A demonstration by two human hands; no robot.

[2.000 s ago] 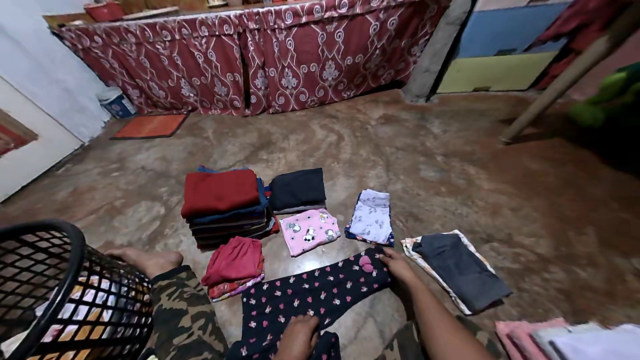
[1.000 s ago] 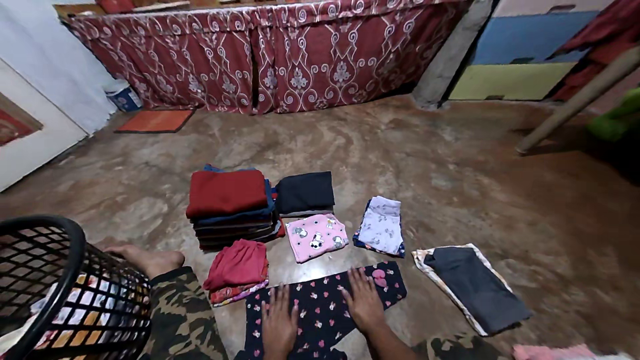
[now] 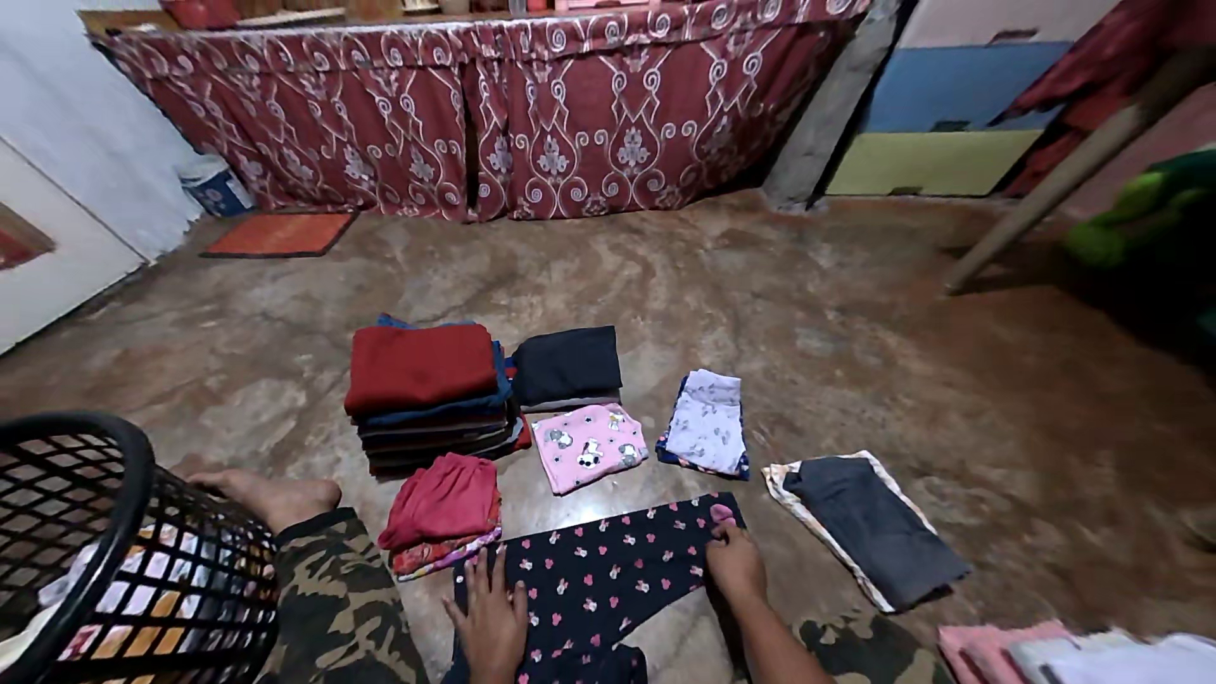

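A pair of black pants with small pink prints [image 3: 598,570] lies spread on the floor before me. My left hand [image 3: 491,613] rests on its left part with the fingers apart. At its far right corner, beside a pink patch, my right hand [image 3: 733,565] pinches the cloth's edge. Just beyond lies a folded pink printed garment [image 3: 589,448]. A folded red garment [image 3: 444,503] tops a small pile near my left hand. Right of my right hand, a dark grey folded garment [image 3: 874,522] lies on a light patterned one.
A tall stack of folded clothes [image 3: 423,370] stands beyond, beside folded dark cloth [image 3: 567,368] and a lavender printed garment [image 3: 705,423]. A black plastic laundry basket [image 3: 133,570] stands at left. More folded clothes [image 3: 1092,655] lie lower right. A wooden pole [image 3: 1045,180] slants at right.
My right hand has moved from lying flat on the black printed pants to their far right corner. My left hand stays on the cloth.
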